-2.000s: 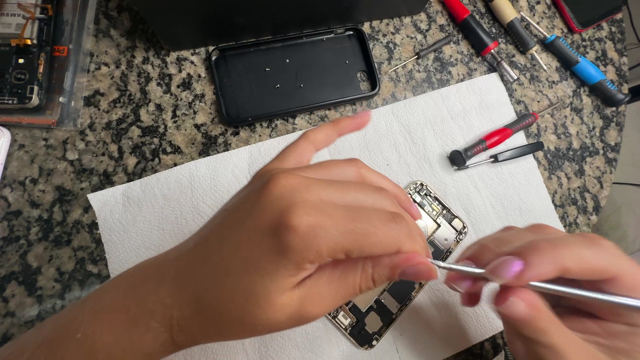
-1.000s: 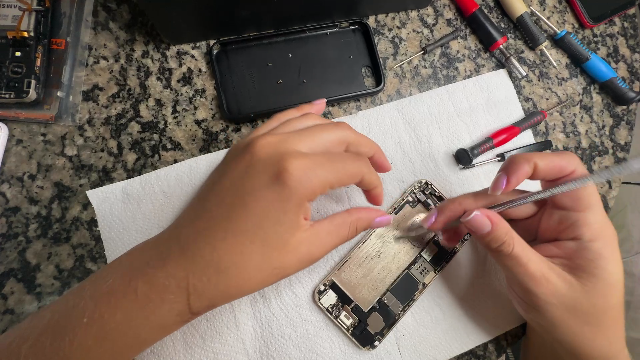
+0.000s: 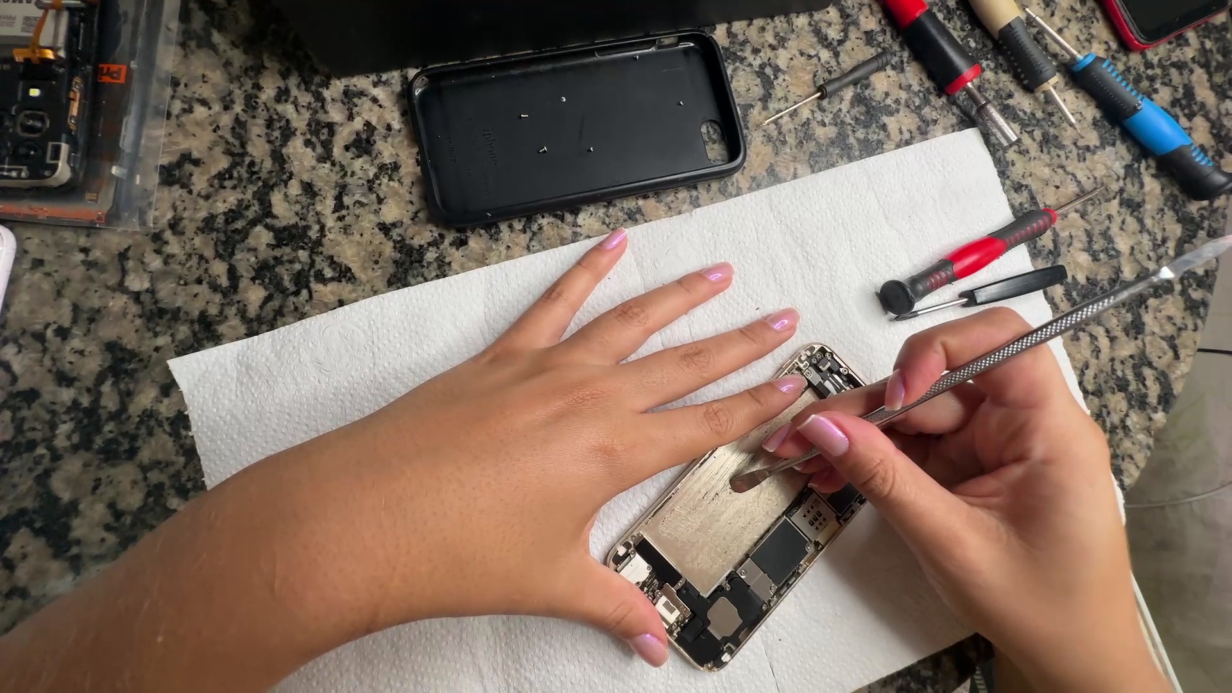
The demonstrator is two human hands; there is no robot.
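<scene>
An opened smartphone body (image 3: 712, 525) lies slanted on a white paper towel (image 3: 385, 356), its bare metal battery bay and circuit parts showing. My left hand (image 3: 577, 414) is spread flat, palm down, with fingers apart; its index finger reaches over the phone's upper part and its thumb tip is at the lower left end. It holds nothing. Between the thumb and fingers of my right hand (image 3: 953, 462) is a thin metal spudger (image 3: 991, 361) with a knurled handle. Its flat tip meets the metal bay, as far as can be seen.
A black phone case (image 3: 577, 125) holding several tiny screws lies behind the towel. A red and black screwdriver (image 3: 982, 252) and black-handled tweezers or a similar tool (image 3: 1011, 287) rest at the towel's right. Several screwdrivers (image 3: 1145, 120) lie beyond. Another opened phone (image 3: 38, 106) is at upper left.
My left hand has gone from bent fingers near the phone's upper part to lying spread out. The spudger's tip has moved down and left onto the bare metal bay.
</scene>
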